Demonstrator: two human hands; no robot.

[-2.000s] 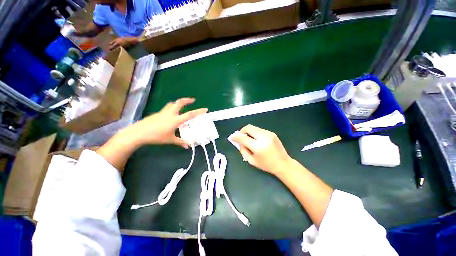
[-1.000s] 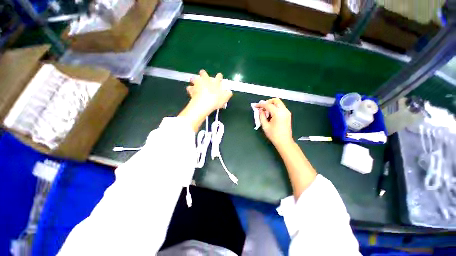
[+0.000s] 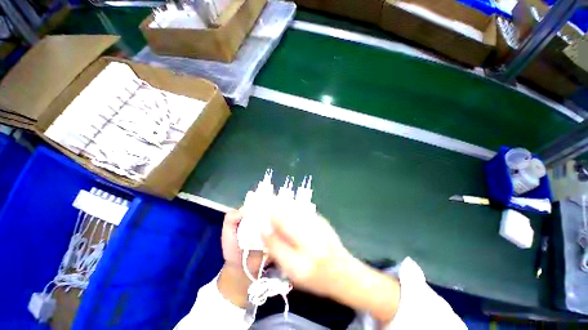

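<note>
Several white power adapters stand side by side at the lower centre, metal pins up, with white cables hanging below in a looped bundle. My left hand holds them from the left and below, partly hidden behind them. My right hand lies over their front and right side, blurred. Whether the right hand grips an adapter or a cloth is hidden.
An open carton with adapters and cords is at left. A blue tote below it holds a row of adapters. A blue bin, slim knife, white block and black pen are at right. The conveyor runs behind a pale rail.
The adapters have been lifted off the bench and brought close to my body. My right hand has moved left onto them. The view has shifted left, showing more of the tote.
</note>
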